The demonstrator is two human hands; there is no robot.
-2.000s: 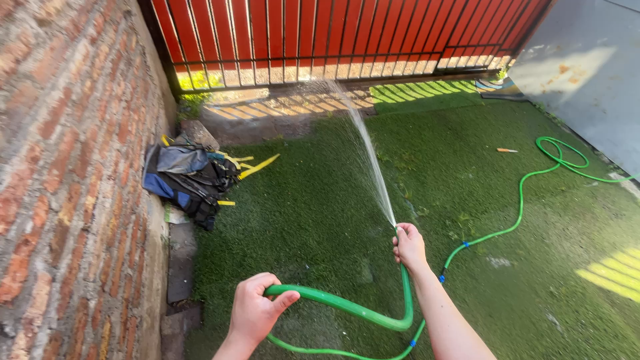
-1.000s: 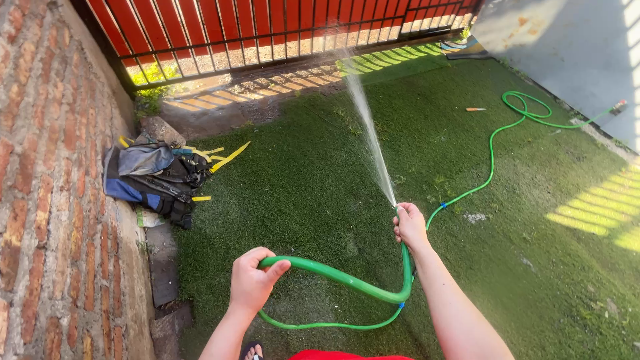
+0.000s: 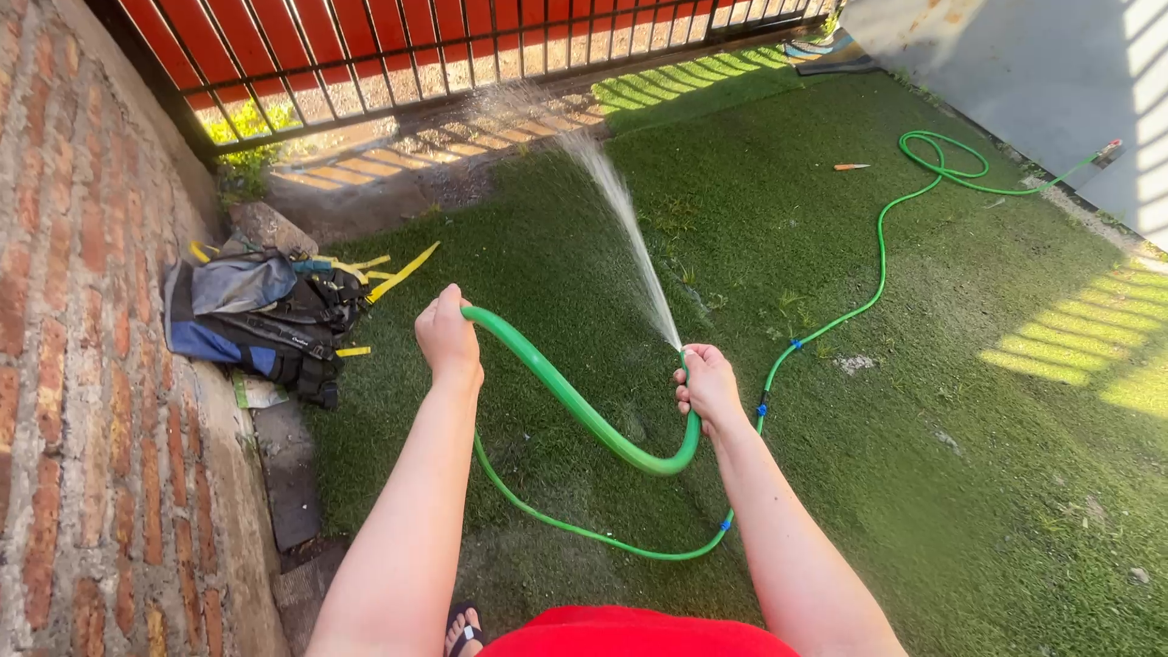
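A green garden hose (image 3: 584,406) hangs in a curve between my two hands. My left hand (image 3: 449,336) is closed around it at the left, raised over the turf. Near the hose's end, my right hand (image 3: 710,385) grips it, and a spray of water (image 3: 628,214) shoots out from there toward the gate. Past my left hand the hose drops, then runs along the artificial turf (image 3: 803,511) in a loose arc with blue joints, reaching a coil at the upper right. The fingertips of my left hand are partly hidden.
A blue and black bag with yellow straps (image 3: 265,310) leans by the brick wall (image 3: 82,347) at the left. A barred gate (image 3: 438,55) with red panels stands ahead. An orange-handled tool (image 3: 850,167) lies on the turf. A grey wall (image 3: 1031,82) borders the right side.
My left hand has risen, lifting its part of the hose. Water keeps spraying from the end at my right hand. The view has tilted downward somewhat.
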